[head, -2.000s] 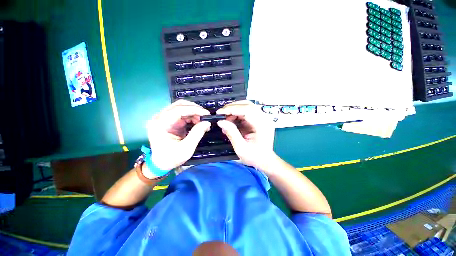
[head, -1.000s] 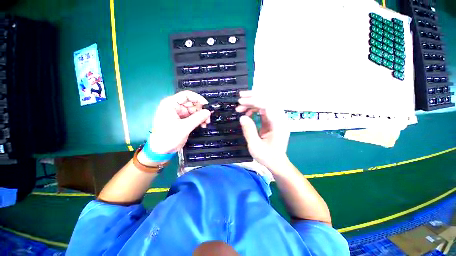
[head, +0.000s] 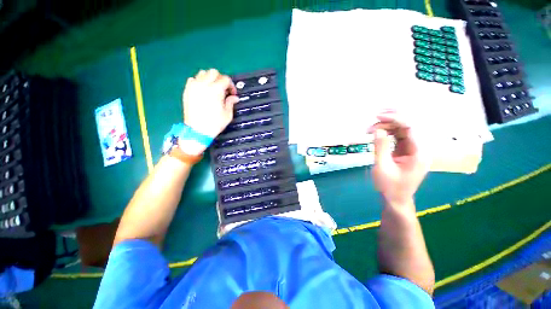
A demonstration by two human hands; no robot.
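The dark slotted foam tray (head: 289, 181) lies in front of me, with rows of small black glossy housings (head: 251, 210). Two round pale discs (head: 263, 80) show in its top row. My left hand (head: 208, 102) is at the tray's upper left, fingers curled down and covering that corner; what they touch is hidden. My right hand (head: 399, 157) is over the near edge of the white foam sheets (head: 350, 78), thumb and fingers close together but blurred; I cannot tell if they hold anything. Small green circuit boards (head: 438, 54) sit in rows on the sheets.
More green parts (head: 338, 149) show at the sheets' near edge. A second rowed black tray (head: 498, 60) stands at far right. Stacked black trays (head: 48, 145) stand at far left. A light blue printed card (head: 113, 133) lies left of the yellow line (head: 140, 102). White cloth (head: 309, 196) shows under the work tray.
My hands have parted from over the tray's middle, where they held a small black piece together earlier. The left moved up to the tray's top left; the right moved right to the sheets. The view has shifted.
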